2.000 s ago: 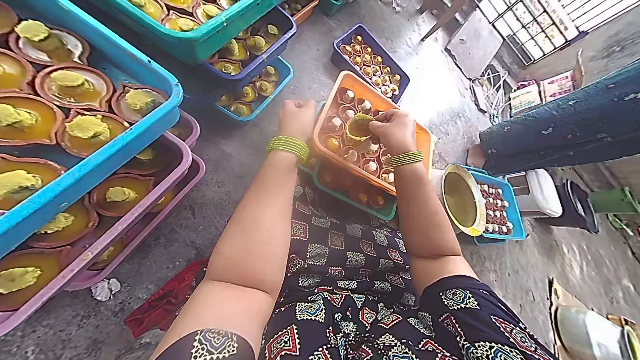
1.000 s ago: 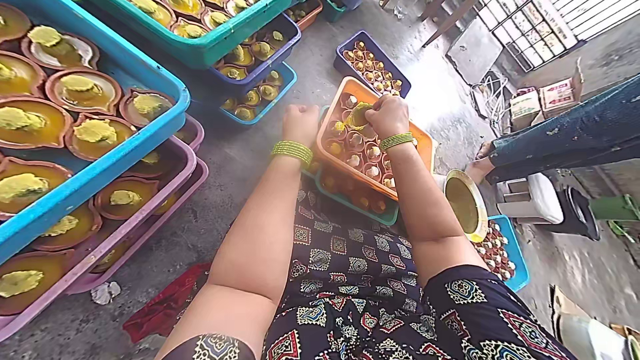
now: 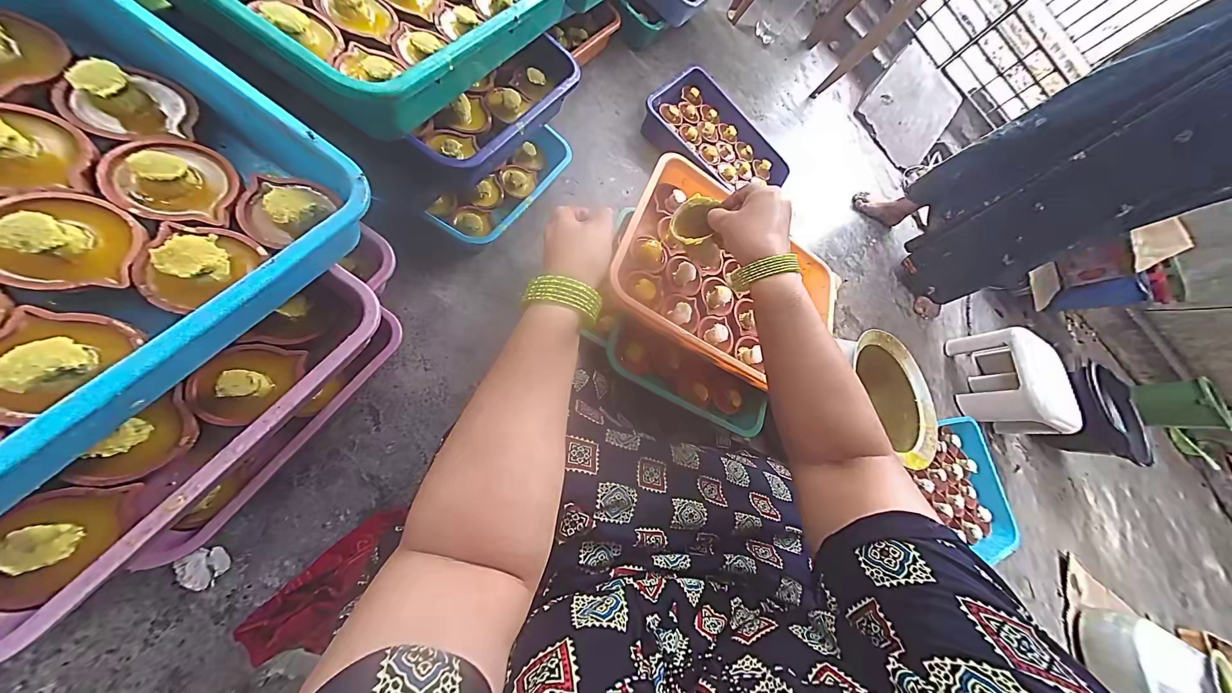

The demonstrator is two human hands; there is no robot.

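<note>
My right hand (image 3: 753,223) grips a small round cup (image 3: 695,219) above an orange plastic tray (image 3: 818,289). Clay lamps (image 3: 717,296) with pale tufts on top fill that tray; a few near its left side look yellow. Beside the tray's left edge is my left hand (image 3: 579,241), closed, its fingertips hidden; whether it touches the edge cannot be told. Underneath, a teal tray (image 3: 746,423) bears more lamps. A metal pot (image 3: 895,399) with yellowish liquid stands right of my right forearm, next to a light blue tray (image 3: 1006,539) of white-tipped clay lamps.
Stacked trays of filled lamps, a blue one (image 3: 318,241) over a purple one (image 3: 327,356), stand at left. A green tray (image 3: 414,87) is behind them. Beyond the orange tray lies a violet tray (image 3: 664,82). A person (image 3: 1039,164) stands at right by a white stool (image 3: 1025,380).
My right hand with the cup has shifted over the far part of the orange tray. The standing person's feet and clothing have moved.
</note>
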